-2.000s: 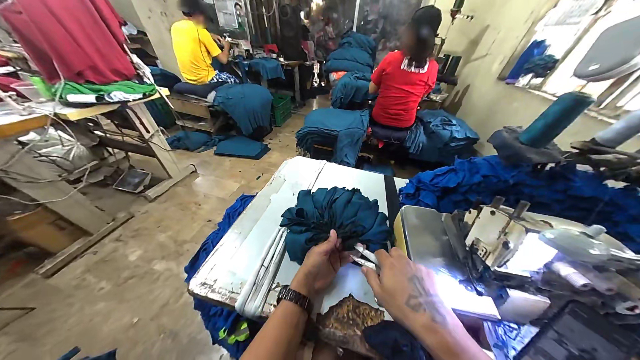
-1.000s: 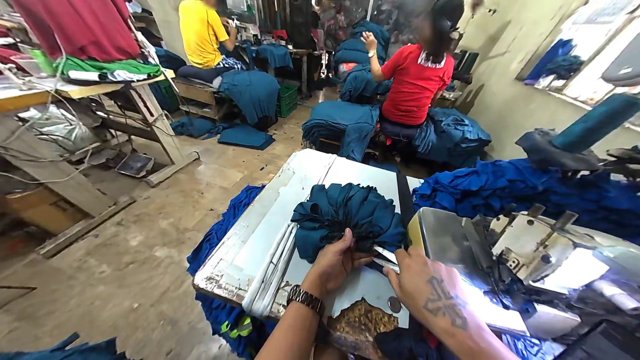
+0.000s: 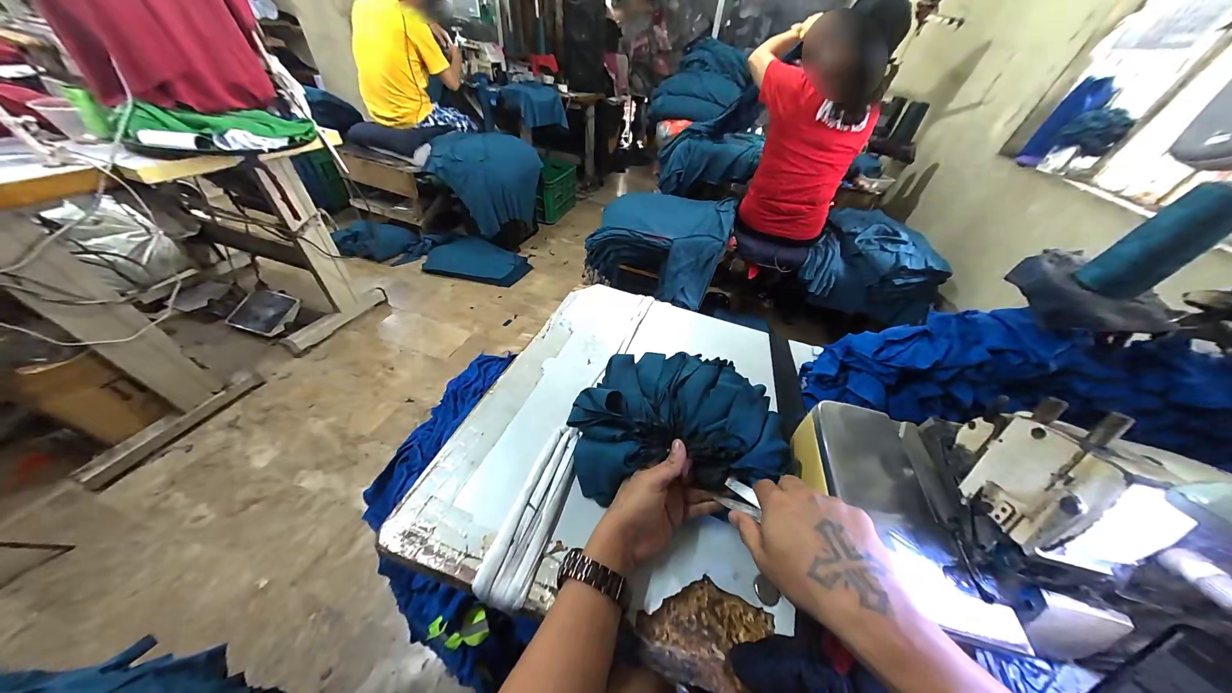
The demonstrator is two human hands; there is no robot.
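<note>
A gathered bundle of dark teal fabric (image 3: 683,414) lies on the worn white table top (image 3: 510,423). My left hand (image 3: 650,505), with a watch on its wrist, pinches the near edge of the bundle between thumb and fingers. Close by on the right, my right hand (image 3: 808,539) is shut on a small metal cutting tool (image 3: 743,496), probably thread snips, whose blades point at the bundle's dark gathered edge. The fingers partly hide the tool. A small round metal disc (image 3: 766,589) lies below the right hand.
An industrial sewing machine (image 3: 1039,481) stands close at right, with blue fabric (image 3: 962,371) behind it. White strips (image 3: 525,525) run along the table's left part. Ahead sit a person in red (image 3: 808,144) and a person in yellow (image 3: 395,63), among teal fabric piles.
The person in red has raised both arms to the head; two seconds ago they were down. My hands stay at the bundle with the tool still in the right one.
</note>
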